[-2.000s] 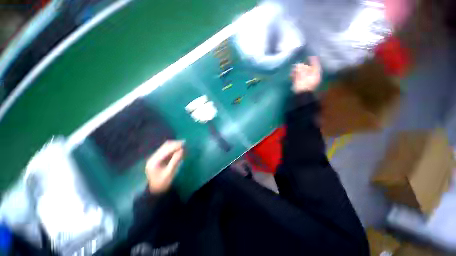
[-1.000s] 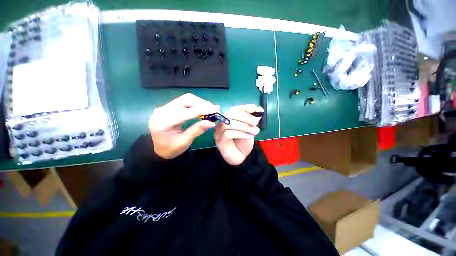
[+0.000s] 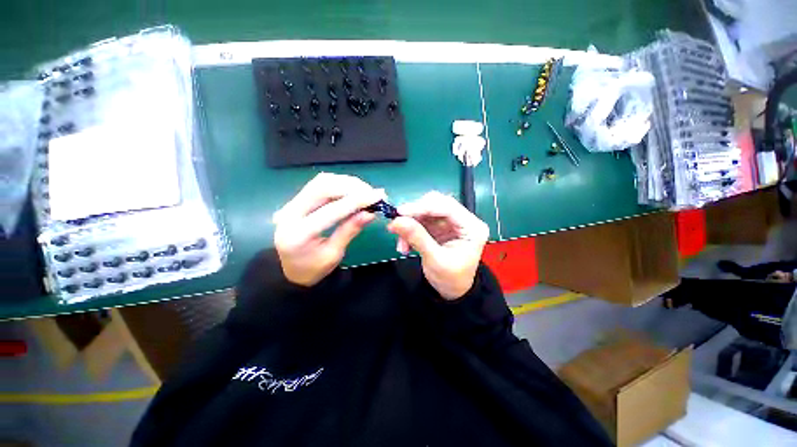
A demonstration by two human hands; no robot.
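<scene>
A small glossy black unit (image 3: pixel 383 209) is held between the fingertips of both hands, in front of my chest at the bench's near edge. My left hand (image 3: pixel 322 229) grips its left end and my right hand (image 3: pixel 444 240) its right end. Fingers hide part of it. A black foam tray (image 3: pixel 330 155) with rows of small black units lies just beyond my left hand. A black-handled tool with a white lumpy head (image 3: pixel 468 147) lies right of the foam tray, beyond my right hand.
A clear blister tray (image 3: pixel 131 273) with a white sheet (image 3: pixel 114 175) lies at left. Yellow-and-black parts (image 3: pixel 542 85), a thin rod (image 3: pixel 564 144), a crumpled clear bag (image 3: pixel 610 106) and stacked clear trays (image 3: pixel 690 131) are at right. Cardboard boxes (image 3: pixel 625 384) stand below.
Two seconds ago my hands were apart; now they are together on the black unit. Since one second ago, my right fingers have closed onto its right end, and the dark piece seen at those fingers no longer shows.
</scene>
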